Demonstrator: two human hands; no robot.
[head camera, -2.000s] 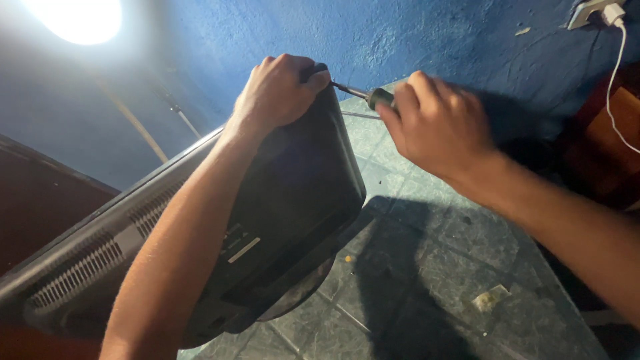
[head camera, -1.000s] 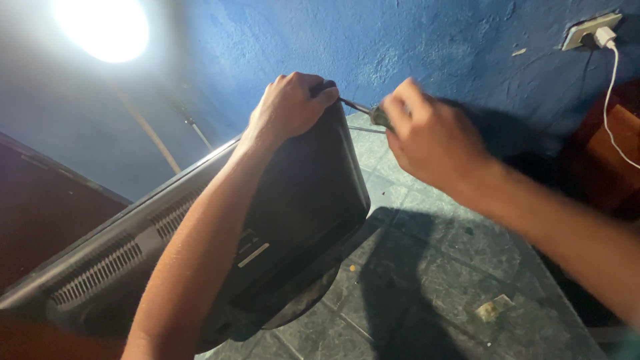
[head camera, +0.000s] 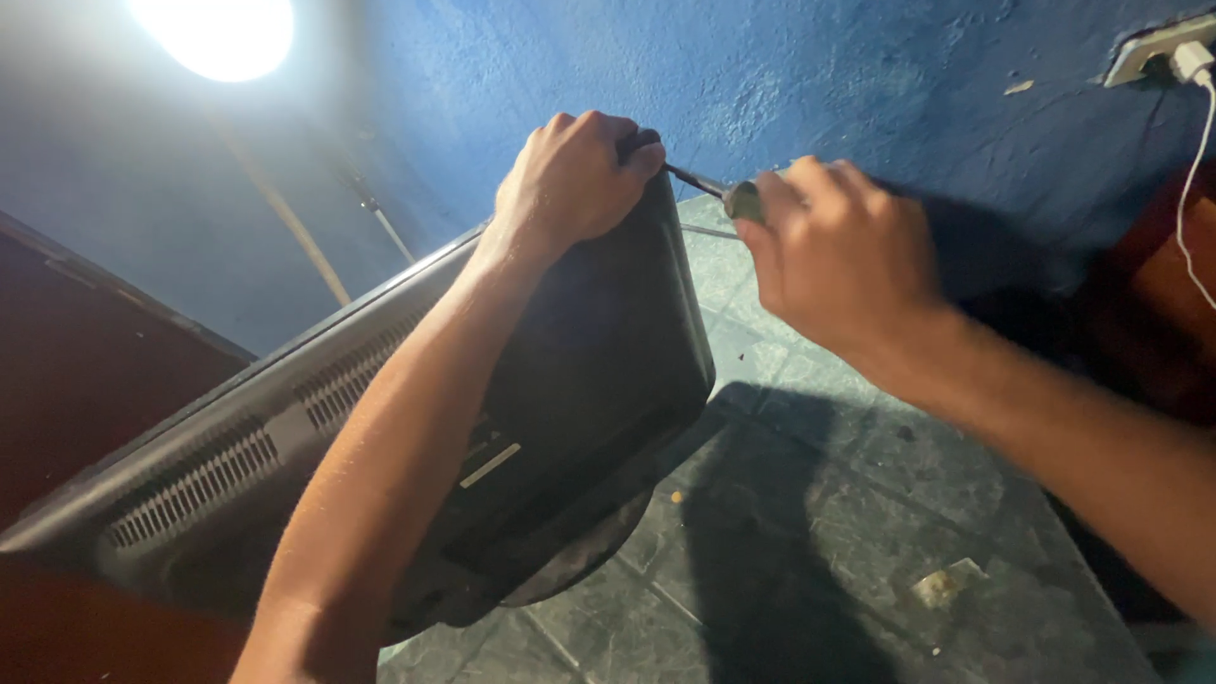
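A black flat-screen television or monitor (head camera: 589, 342) stands tilted in view, its vented back towards me, on a rounded base (head camera: 594, 560). Around its upper right corner my left hand (head camera: 575, 180) is closed, with the thumb near the edge. My right hand (head camera: 836, 247) grips the dark green handle of a screwdriver (head camera: 701, 182). The shaft points left to that corner, beside my left thumb; the tip's exact contact is hidden.
The television rests on a tiled surface (head camera: 608, 627) with a small scrap (head camera: 950, 581) at the right. Behind rises a blue wall (head camera: 760, 76) with an outlet and a plugged-in white charger (head camera: 1192, 62). A bright lamp (head camera: 228, 28) shines at upper left.
My left hand stays on the corner and my right hand keeps hold of the screwdriver, its fingers slightly shifted around the handle. The view has shifted a little.
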